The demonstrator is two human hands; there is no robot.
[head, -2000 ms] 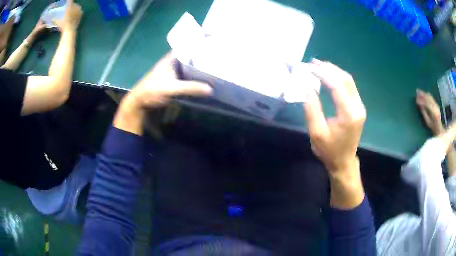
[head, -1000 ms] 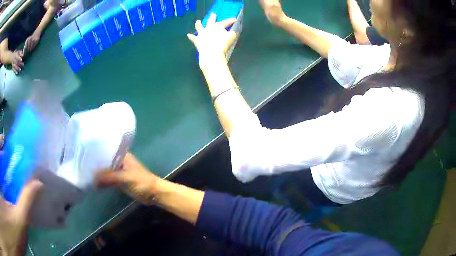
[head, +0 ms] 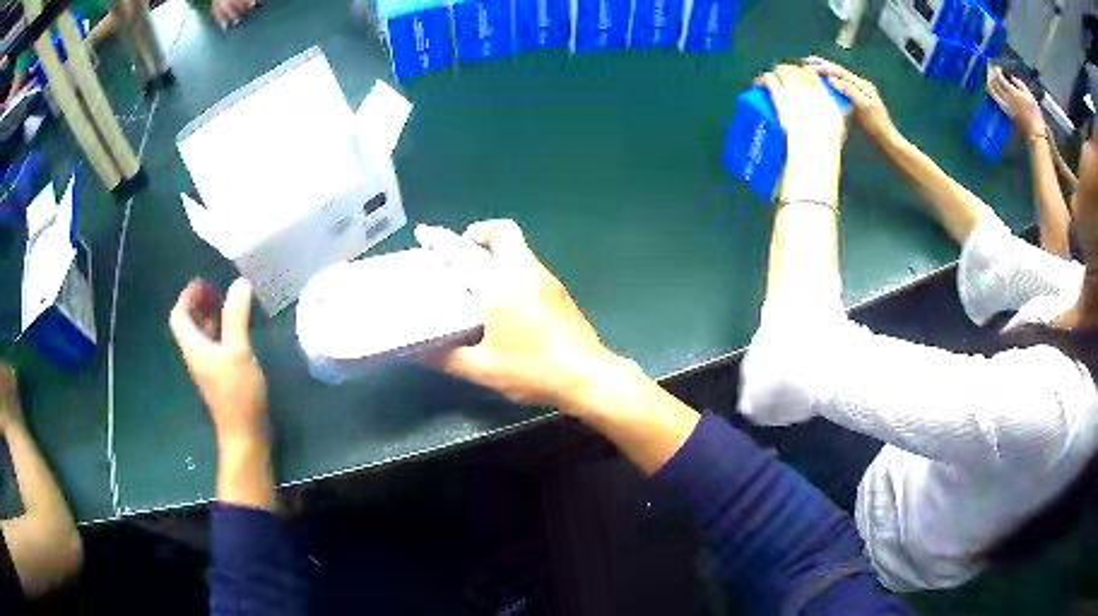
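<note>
My right hand [head: 530, 319] grips a white oblong unit [head: 388, 303] with rounded ends at its right end, above the table's near part. A bit of cloudy clear body shows under the unit's left end. My left hand [head: 225, 349] is empty, fingers apart, left of the unit and just in front of the box. An open white retail box [head: 325, 235] stands behind the unit, with its lid raised and side flaps out. Small dark icons show on its side. The inside of the box's bottom is hidden.
Closed blue cartons [head: 482, 34] stand in a row at the far side of the green table [head: 578, 181]. On the right a person's hands hold a blue carton [head: 756, 142]. Another open box [head: 58, 283] stands at the left. Cream posts [head: 84, 96] rise at the upper left.
The view has swung left. The open box, earlier tilted near my left hand, now stands upright on the table. The white unit is now apart from it in my right hand, and my left hand is off the box.
</note>
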